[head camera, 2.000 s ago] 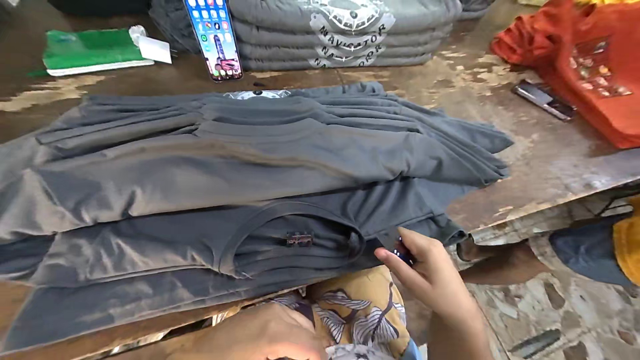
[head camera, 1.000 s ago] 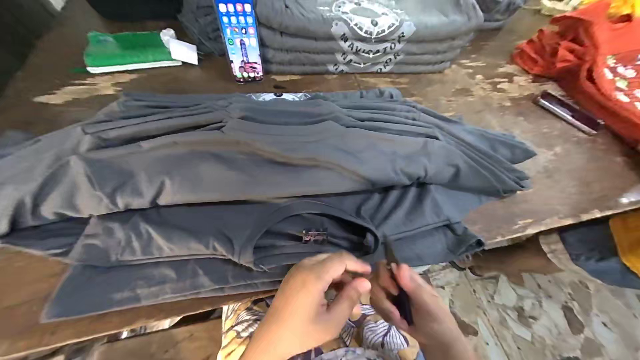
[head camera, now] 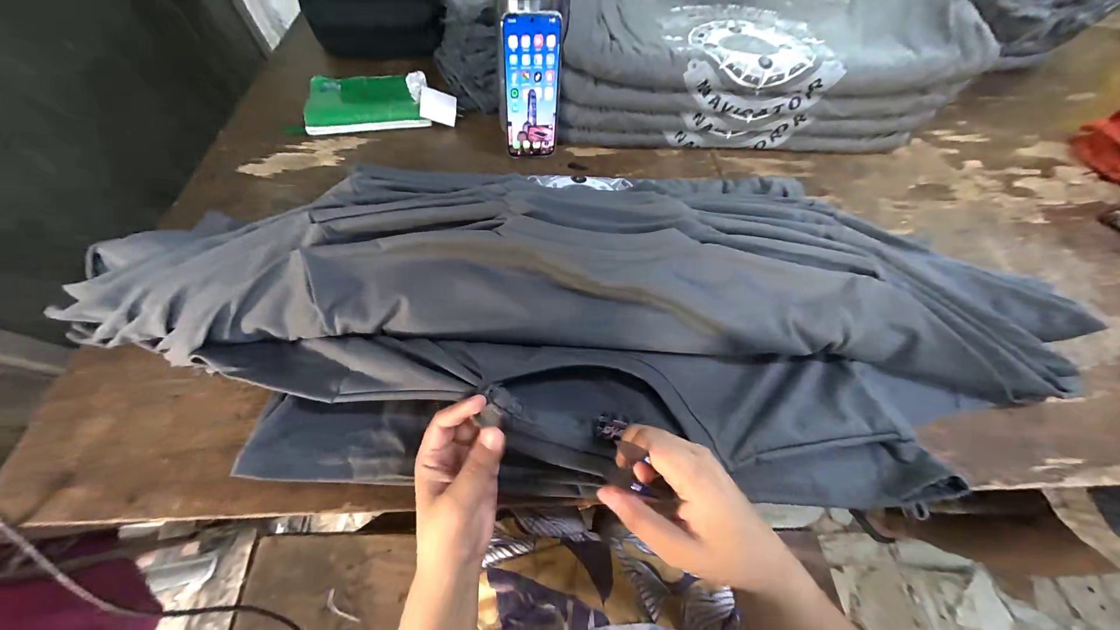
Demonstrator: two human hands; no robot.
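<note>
Dark grey T-shirts [head camera: 542, 289] lie in an overlapping pile across the wooden table. The front shirt's neckline [head camera: 674, 398] forms an open loop, with a small neck label [head camera: 611, 427] inside. My left hand [head camera: 459, 468] pinches the collar fabric at the left side of the neckline between thumb and fingertips. My right hand [head camera: 678, 490] is at the lower right of the neckline, beside the label, its fingers curled around a small dark tool with a bluish part [head camera: 640, 486], mostly hidden; its kind cannot be told.
A smartphone [head camera: 531, 87] stands upright behind the pile, beside folded grey printed shirts [head camera: 752, 114]. A green packet [head camera: 363, 103] lies at the back left, and red-orange fabric [head camera: 1098, 144] at the right edge. The table's near edge [head camera: 350, 512] runs below the shirts.
My left hand has moved away from my right hand to the neckline's left side and taken hold of the fabric there. The right hand has shifted to the label's side. The view has shifted.
</note>
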